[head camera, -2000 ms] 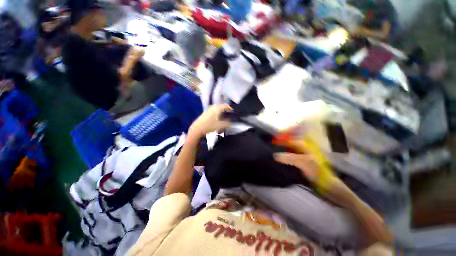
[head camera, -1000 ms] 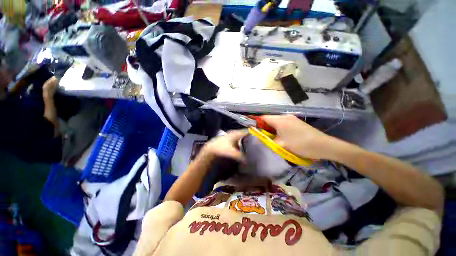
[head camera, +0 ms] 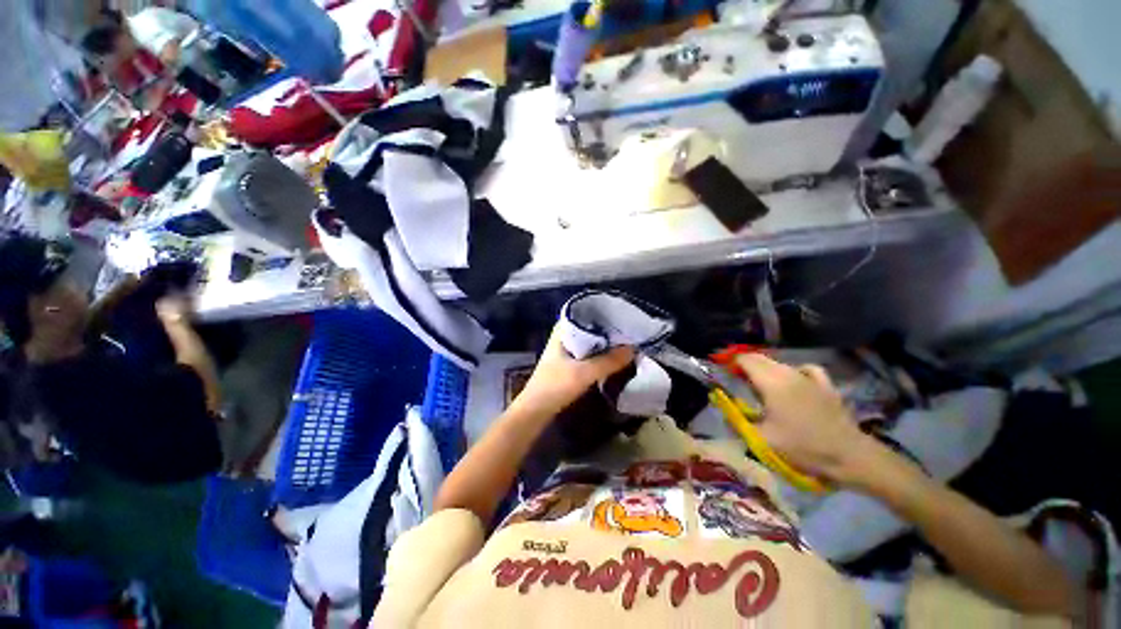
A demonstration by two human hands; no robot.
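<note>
My left hand (head camera: 575,371) holds a bunched white-and-black garment piece (head camera: 617,322) in front of my chest, with a rolled, dark-edged opening facing up. My right hand (head camera: 799,418) grips scissors with red and yellow handles (head camera: 765,445). The grey blades (head camera: 679,361) point left and meet the right edge of the piece. Whether the blades are closed on the cloth cannot be told. The lower part of the piece hangs below my left hand, partly hidden.
A black-and-white cloth pile (head camera: 424,203) drapes over the table edge (head camera: 615,261). A sewing machine (head camera: 738,92) and a phone (head camera: 725,194) are on the table. Blue baskets (head camera: 322,424) and a cloth heap (head camera: 357,541) lie left, more cloth (head camera: 934,430) right. A person (head camera: 111,381) sits far left.
The scissors have moved right and down. My left hand now holds the piece up, with its opening showing. The view has shifted, showing more of the person at left.
</note>
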